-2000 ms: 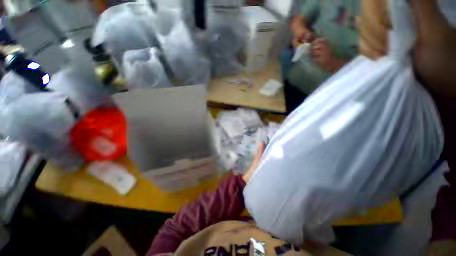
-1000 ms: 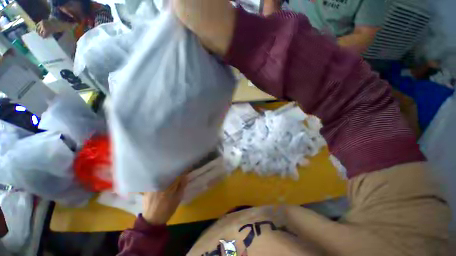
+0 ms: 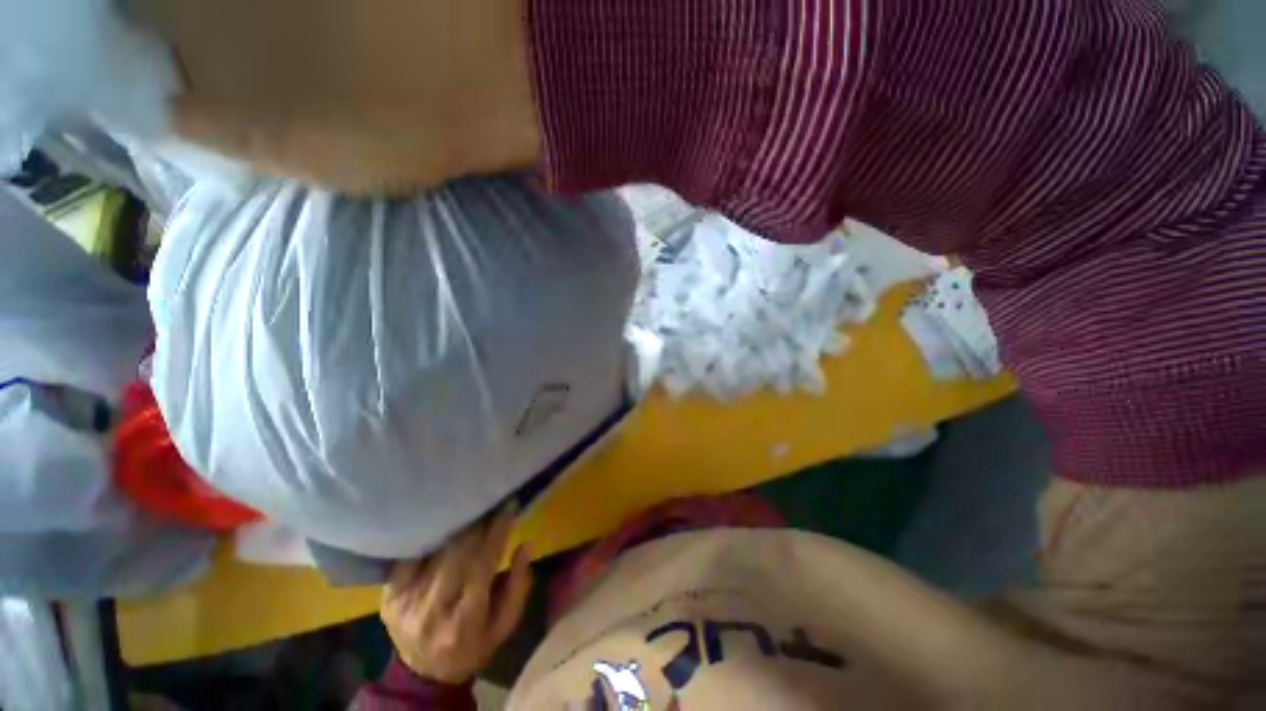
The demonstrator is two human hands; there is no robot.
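A bulky bagged fan unit (image 3: 389,375) in a milky bag fills the left middle, its folds gathered upward under my right wrist. My right hand (image 3: 333,90) crosses the top, large, blurred and partly cut off; it has the gathered bag top, but its fingers do not show clearly. My left hand (image 3: 451,597) is low at the bag's underside, fingers bent up against it. A greyish edge (image 3: 347,564), perhaps of the retail box, shows beside the left fingers. The bag hides the rest of it, and what the left fingers grip cannot be told.
The yellow table (image 3: 708,452) runs below the bag. A heap of small white packets (image 3: 750,313) lies right of the bag, with printed cards (image 3: 951,327) farther right. A red plastic bag (image 3: 167,465) and milky bagged goods (image 3: 70,486) stand at the left.
The bagged unit has swung from the right to the left and come down closer to the table. My right arm now crosses the upper view. My left hand stays low beneath the bag.
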